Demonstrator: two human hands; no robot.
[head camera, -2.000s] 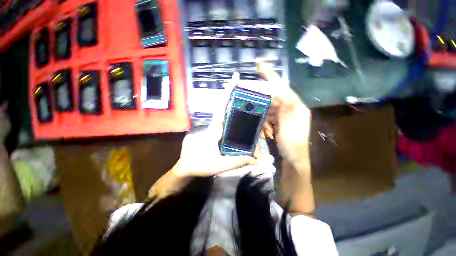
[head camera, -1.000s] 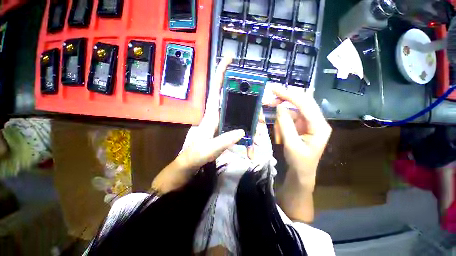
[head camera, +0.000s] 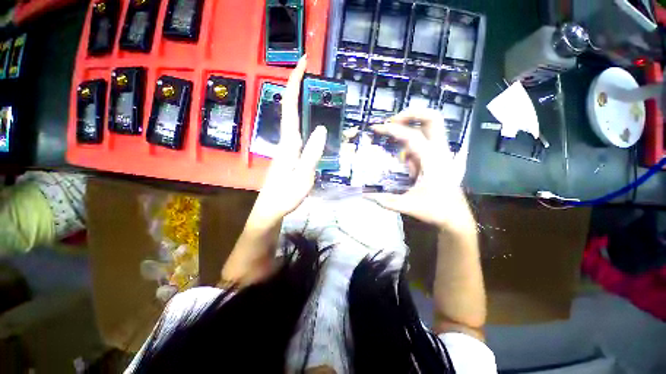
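Observation:
My left hand (head camera: 292, 164) holds a phone unit (head camera: 326, 120) upright, screen towards me, with a teal-blue frame and a small round feature at its top. The thumb lies on its lower left edge. My right hand (head camera: 438, 172) is over the lower part of the clear blister tray (head camera: 477, 66), right of the phone unit. Its thumb and index finger are spread apart. No part shows in it, though glare blurs the fingertips. The blister tray holds dark parts in a grid.
The red tray (head camera: 201, 162) at left holds several black phone backs with gold spots, a teal-framed unit (head camera: 285, 29) and a silver-faced unit (head camera: 269, 120). At right are a white wipe (head camera: 515, 111), a bottle (head camera: 537, 55), a round dish (head camera: 615, 107) and a blue cable (head camera: 621, 193). Below are cardboard boxes (head camera: 139, 270).
The phone unit has moved left and up, away from my chest, still in my left hand. My right hand has left the phone's edge, and its thumb and index finger have spread over the blister tray.

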